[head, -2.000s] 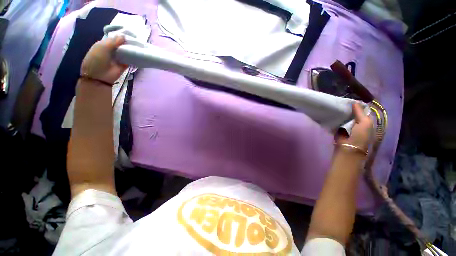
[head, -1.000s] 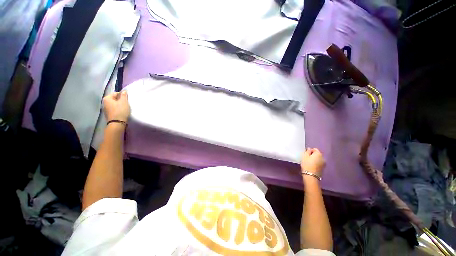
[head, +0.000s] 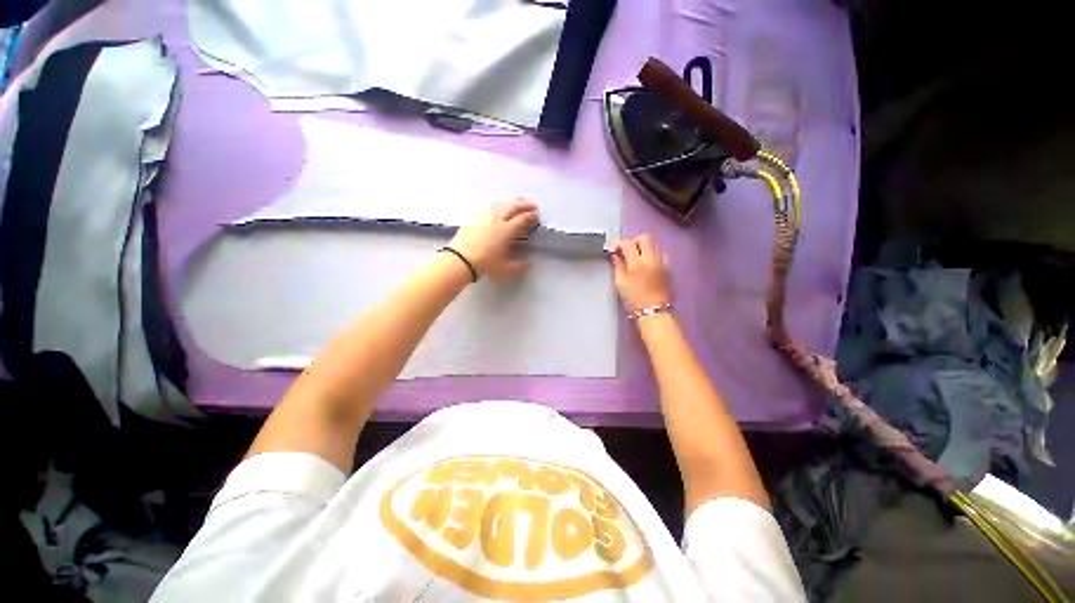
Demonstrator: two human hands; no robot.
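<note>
A pale grey-white sleeve panel (head: 354, 300) lies flat on the purple table cover, its rounded end at left and straight end at right. A narrow dark seam strip (head: 354, 224) runs lengthwise along its middle. My left hand (head: 500, 240) rests on the strip right of centre, fingers spread on the cloth. My right hand (head: 640, 271) has its fingertips at the strip's right end, on the panel's straight edge, and seems to pinch it. The steam iron (head: 670, 144), with a brown handle, stands beyond my right hand, held by no hand.
A pressed-piece stack (head: 389, 47) of pale panels with navy edges lies at the far side. The waiting-piece stack (head: 94, 212) lies at left. The steam hose (head: 825, 375) trails right over the table edge. Crumpled cloth piles (head: 943, 353) sit beyond the right edge.
The panel, earlier lifted and stretched between both hands, now lies flat. Both hands have moved from its near corners to the middle strip. The view has shifted, so the iron appears further left.
</note>
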